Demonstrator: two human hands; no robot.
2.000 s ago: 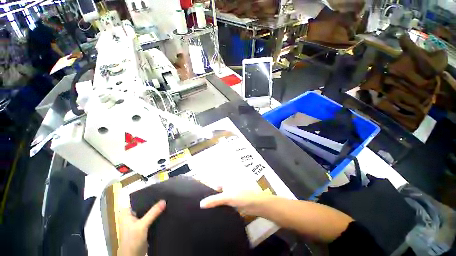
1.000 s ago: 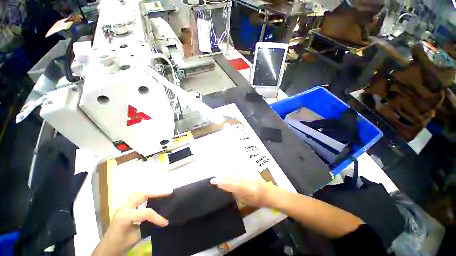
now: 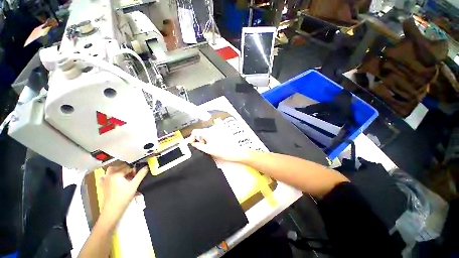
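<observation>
A black panel (image 3: 194, 206) lies flat on the white template board (image 3: 229, 184), its far edge under the yellow-and-white clamp frame (image 3: 176, 165) below the sewing machine head (image 3: 95, 113). Black material shows inside the frame's window. My left hand (image 3: 121, 184) holds the panel's far left corner, with thumb and fingers at the edge. My right hand (image 3: 214, 147) is at the panel's far right corner beside the frame, fingertips on or near the edge; whether it pinches the cloth is hard to tell.
A blue bin (image 3: 322, 108) with black pieces and pale card stands at the right. A tilted screen (image 3: 257, 53) stands behind the table. Small black pieces (image 3: 265, 125) lie on the dark tabletop. A black panel stack (image 3: 375, 194) and clear plastic bag (image 3: 420, 209) are at the right.
The black panel has moved forward from in front of the machine and now lies flat, with its far edge under the clamp frame. Both hands have moved forward with it.
</observation>
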